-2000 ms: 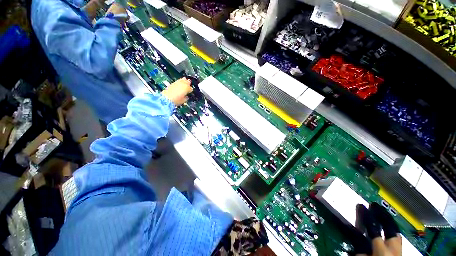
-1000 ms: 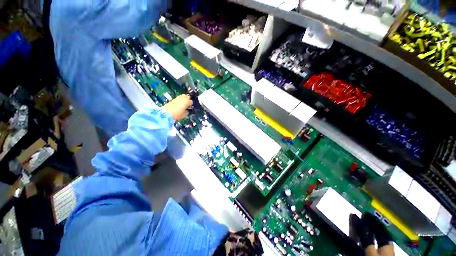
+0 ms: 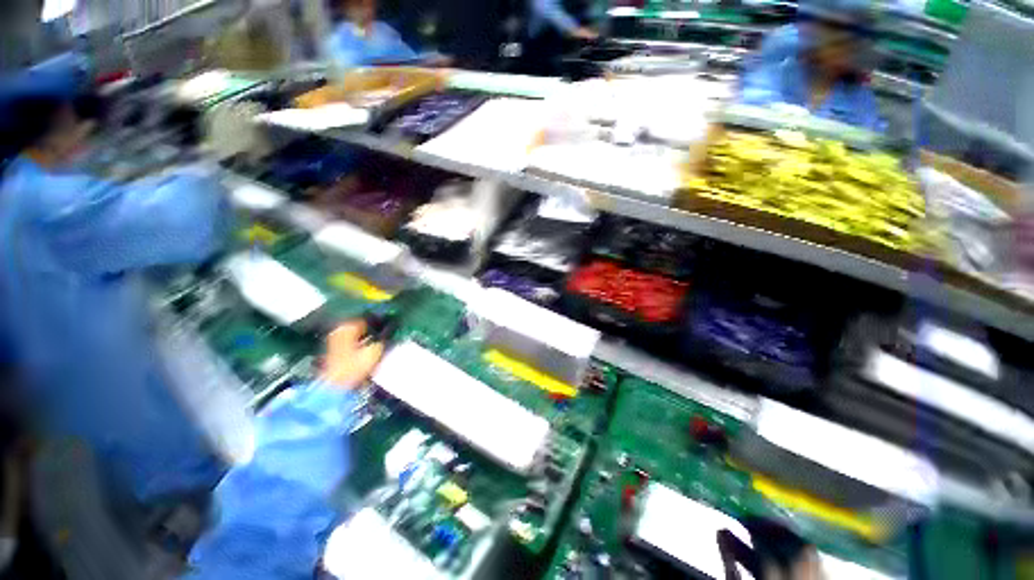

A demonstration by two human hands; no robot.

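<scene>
Green circuit boards (image 3: 669, 425) lie in a row, blurred by motion. My left hand (image 3: 354, 354) is at the left end of the long white heatsink (image 3: 463, 408) of the middle board, with dark coverings at its fingertips; whether it holds anything cannot be told. My right hand (image 3: 777, 553), in black finger coverings, rests on or over the long heatsink (image 3: 694, 530) of the nearer right board, cut off by the lower edge. Finned heatsinks (image 3: 531, 331) with yellow strips (image 3: 531, 374) stand at the boards' rear.
Behind the boards, a lower shelf holds a bin of red components (image 3: 627, 290) and blue-purple components (image 3: 754, 338). The upper shelf (image 3: 794, 252) holds a cardboard tray of yellow components (image 3: 811, 181). A person in a blue smock (image 3: 91, 306) stands at left; others are beyond the shelf.
The view has tilted up and swung, showing the upper shelf and people beyond. Both hands remain at about the same places on the boards. The neighbouring worker now appears more upright at left.
</scene>
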